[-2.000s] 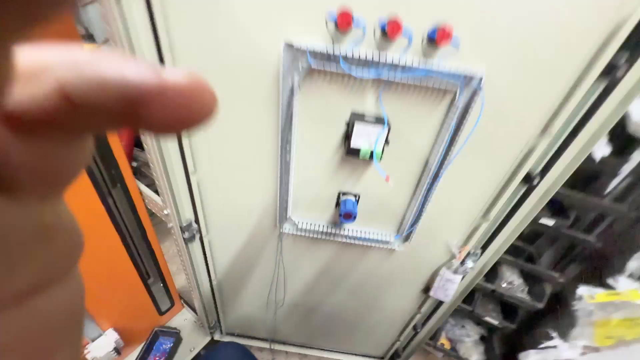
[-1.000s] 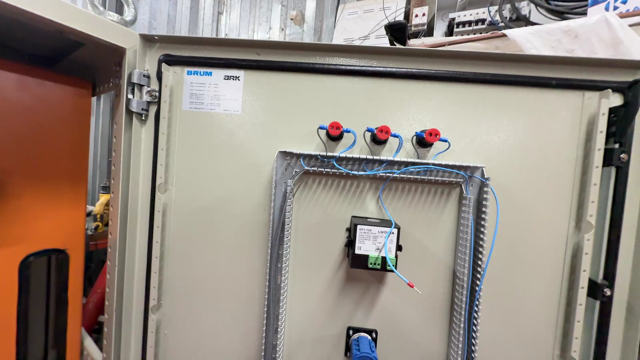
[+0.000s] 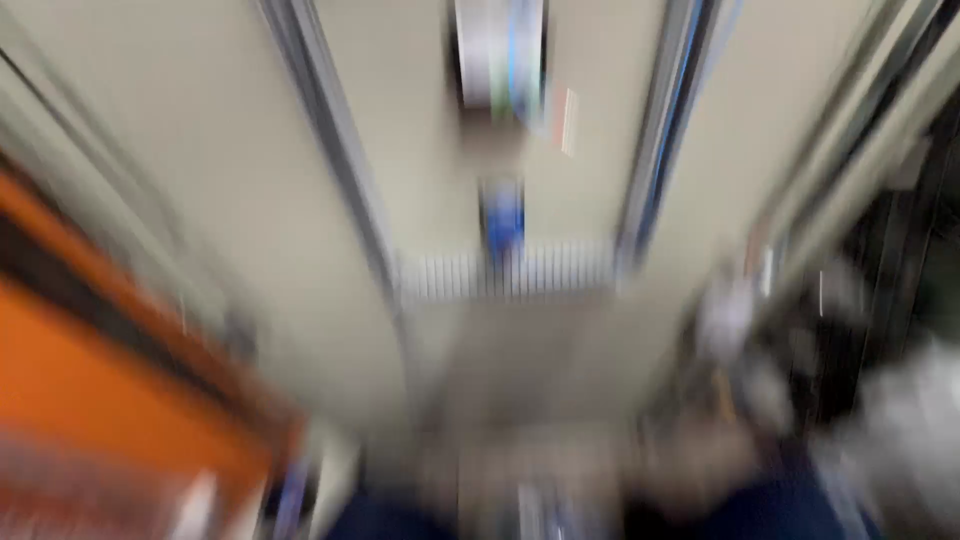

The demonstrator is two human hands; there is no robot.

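The view is strongly blurred. At the lower right, a skin-toned shape beside dark blue cloth looks like my right hand; its fingers, and whether it holds anything, cannot be made out. My left hand is not seen. Ahead stands a beige cabinet door with a frame of grey slotted wiring duct. Inside the frame are a black device with a white label and, below it, a blue switch body. A blue wire runs along the right duct.
An orange panel stands at the left. Dark shelving and blurred whitish material lie at the right. Small blurred items are near the door's right edge. Dark blue cloth shows at the bottom.
The view has swung down from the upper door. The large hand at the left two seconds ago is no longer there; the red-topped parts above the duct have left the view.
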